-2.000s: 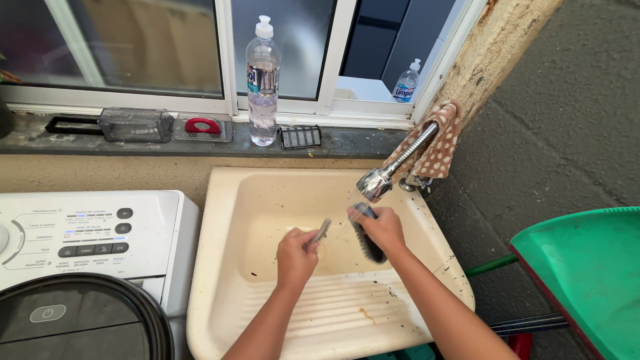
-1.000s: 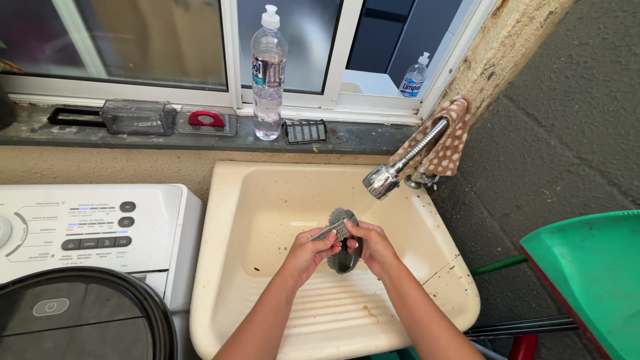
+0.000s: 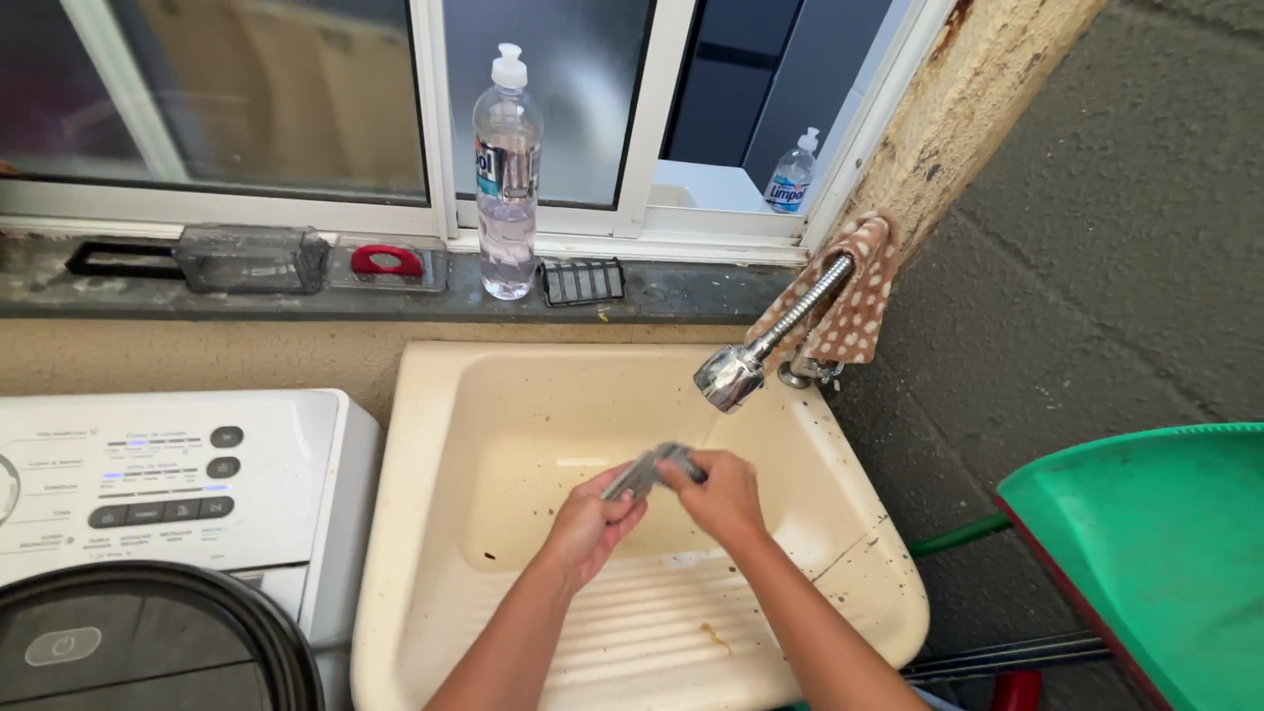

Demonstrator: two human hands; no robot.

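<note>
Over the basin of a cream laundry sink (image 3: 380,592), my left hand (image 3: 591,523) holds a small flat grey piece (image 3: 632,479), possibly a filter part. My right hand (image 3: 719,494) grips a dark grey brush (image 3: 681,459), blurred and partly hidden by the fingers, against the upper end of that piece. A chrome faucet head (image 3: 729,377) on a flexible metal neck points down just above and right of both hands. Below the hands lies the sink's ribbed washboard slope (image 3: 662,632).
The sill (image 3: 681,293) holds a clear detergent bottle (image 3: 508,188), a black-framed filter (image 3: 583,282), a clear plastic container (image 3: 252,259) and a red-handled part (image 3: 387,261). Left stand a white washing machine (image 3: 286,425) and a round black robot vacuum (image 3: 148,642); right, a green dustpan (image 3: 1145,533).
Two seconds ago my hands were apart; now they are together at the grey piece. Since one second ago, the brush has moved from behind the piece to its upper right end.
</note>
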